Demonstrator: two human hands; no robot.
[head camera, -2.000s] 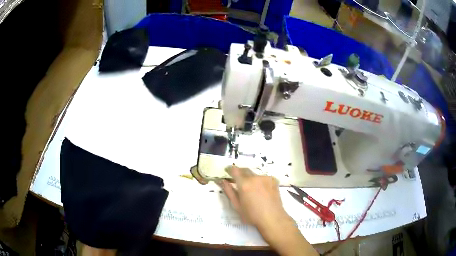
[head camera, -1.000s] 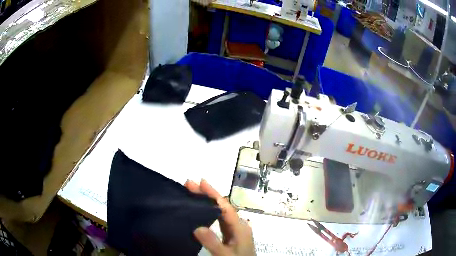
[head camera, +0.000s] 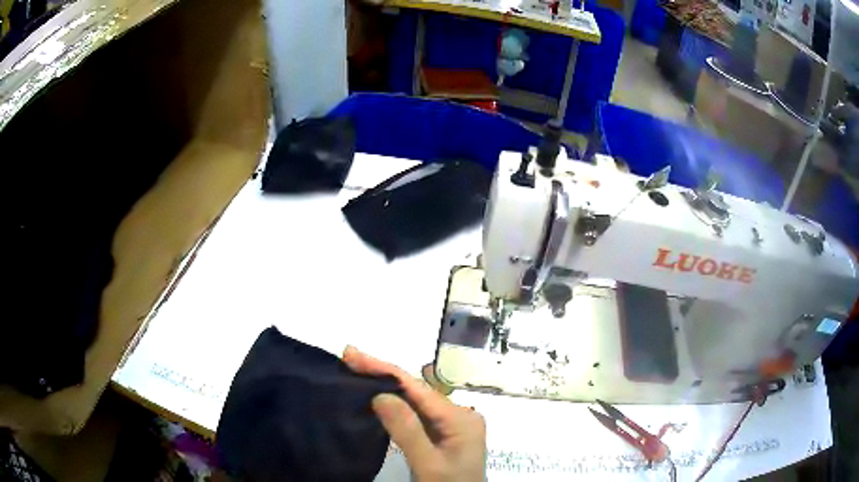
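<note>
A black fabric piece (head camera: 301, 414) is at the table's front left, its lower part over the front edge. My right hand (head camera: 424, 414) pinches its right corner between thumb and fingers. My left hand is not visible; the fabric and the frame's lower edge may hide it. The white sewing machine (head camera: 603, 226) stands to the right, with its needle and presser foot (head camera: 499, 325) above the shiny plate. No fabric shows under the foot.
Two black pieces lie behind, one at the back left (head camera: 309, 155) and one beside the machine head (head camera: 414, 207). Red-handled snips (head camera: 640, 435) lie before the machine bed (head camera: 509, 377). A cardboard box (head camera: 179, 188) stands left. Blue bins (head camera: 424, 122) are behind.
My right hand has moved from the machine bed to the black fabric and taken its corner. The fabric now looks more bunched and its top corner is lower. The camera view has shifted.
</note>
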